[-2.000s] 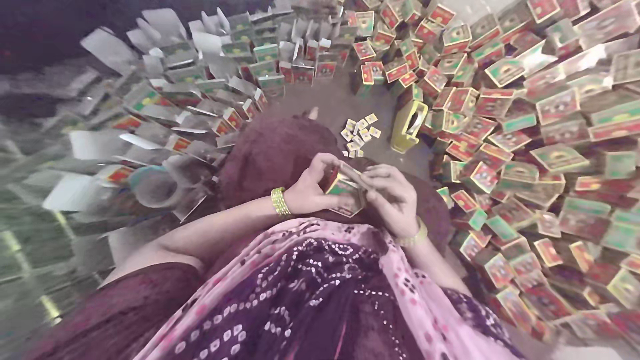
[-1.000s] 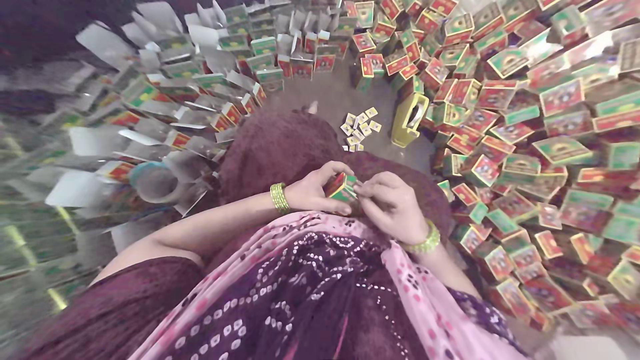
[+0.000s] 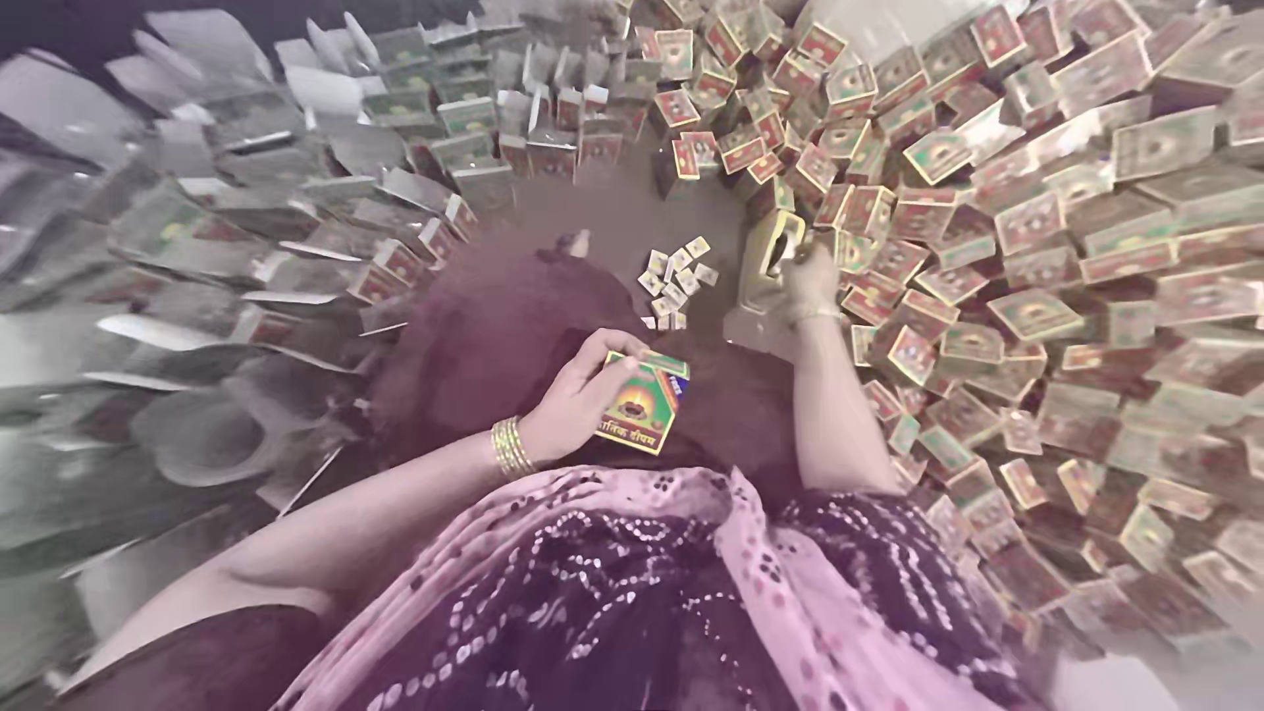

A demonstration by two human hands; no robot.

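Note:
My left hand (image 3: 583, 395) holds a small printed cardboard box (image 3: 642, 407) above my lap, its green, yellow and red face turned up. My right hand (image 3: 812, 281) is stretched forward beside a yellow plastic container with a handle (image 3: 765, 259); its fingers are blurred, and whether they grip the container I cannot tell. Several small square cards or packets (image 3: 676, 281) lie loose on the floor to the left of the container, in front of my lap.
Printed cardboard boxes (image 3: 1032, 314) cover the floor on the right and at the front. On the left stand many boxes with raised pale flaps (image 3: 321, 89). A round translucent tub (image 3: 193, 434) is among them. My purple-clad leg (image 3: 494, 336) lies at left centre.
My right hand has left the box between both hands and moved forward to the yellow container. The box stays in my left hand, its printed face now in fuller view.

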